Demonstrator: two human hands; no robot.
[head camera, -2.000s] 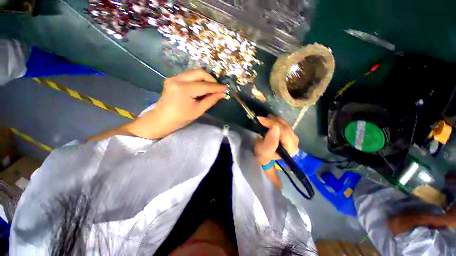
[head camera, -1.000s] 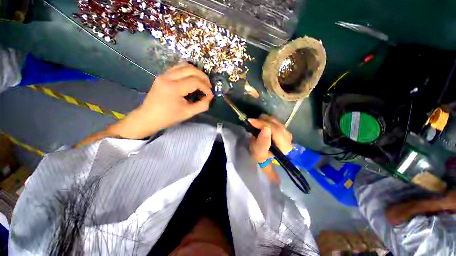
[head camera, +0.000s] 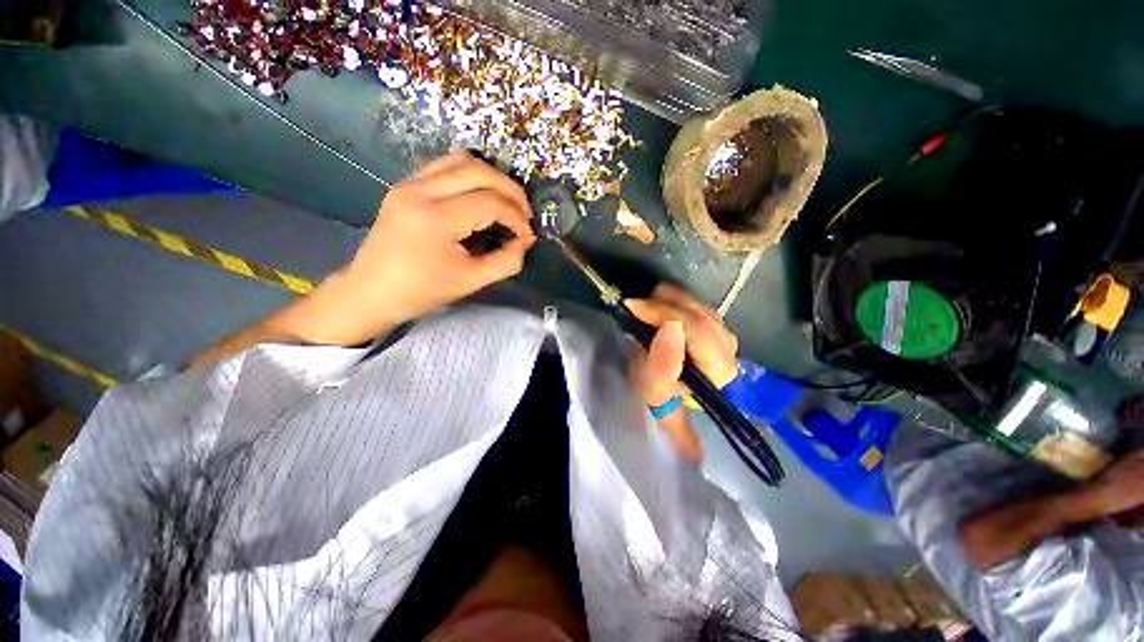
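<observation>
My left hand (head camera: 439, 238) has its thumb and fingertips close together beside a small bright part (head camera: 550, 216) on a small dim round piece. What the fingertips pinch is too small to tell. A thin pale wire (head camera: 270, 115) runs from the upper left and passes out of sight at this hand. My right hand (head camera: 684, 341) is shut on the black handle of a soldering iron (head camera: 592, 276) and wears a blue wristband. The iron's tip is at the small part. A glittering heap of small loose parts (head camera: 502, 100) lies just beyond my left hand.
A clear plastic tray (head camera: 627, 57) lies behind the heap. A thick tan ring (head camera: 684, 182) with silvery bits inside is right of the heap. Tweezers (head camera: 922, 73) lie beyond it. A black fan (head camera: 847, 282) with a green label is at right, near another person's arm (head camera: 1022, 533).
Since the earliest frame, my left fingertips have drawn back slightly from the small part, which now shows more clearly. The view has shifted slightly. My right hand keeps hold of the iron.
</observation>
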